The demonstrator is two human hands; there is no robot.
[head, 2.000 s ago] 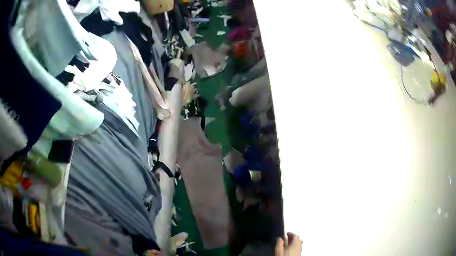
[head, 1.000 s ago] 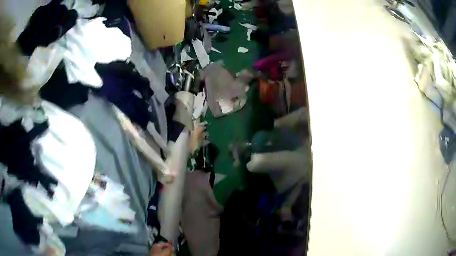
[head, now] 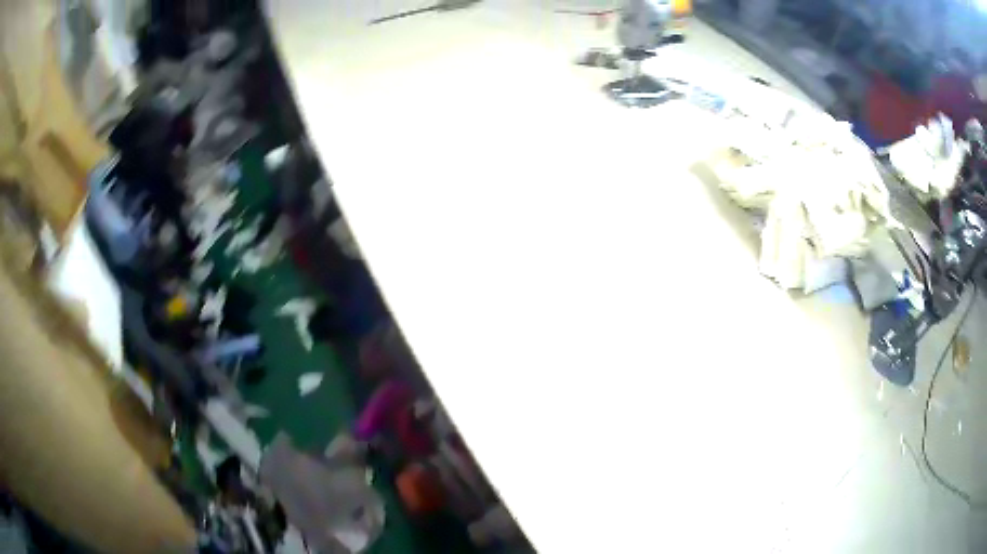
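No hand of mine is in the frame. The large pale cutting table (head: 520, 271) fills the middle, very bright, its near edge running diagonally down to the bottom. A cream bundle of cut pieces (head: 806, 189) lies bunched on its right side, with grey and light blue bits at its lower end. A cutting machine (head: 639, 54) stands upright on a dark base plate at the table's far end.
Brown paper or sacks (head: 65, 400) stand at the left. The green floor (head: 298, 363) between is strewn with scraps and grey cloth (head: 319, 492). Pink and orange items lie under the table edge. A dark cable (head: 929, 422) loops at the table's right.
The view has swung right and further along the table. The cream bundle and the cutting machine now show fully. The hand at the bottom edge is gone from view.
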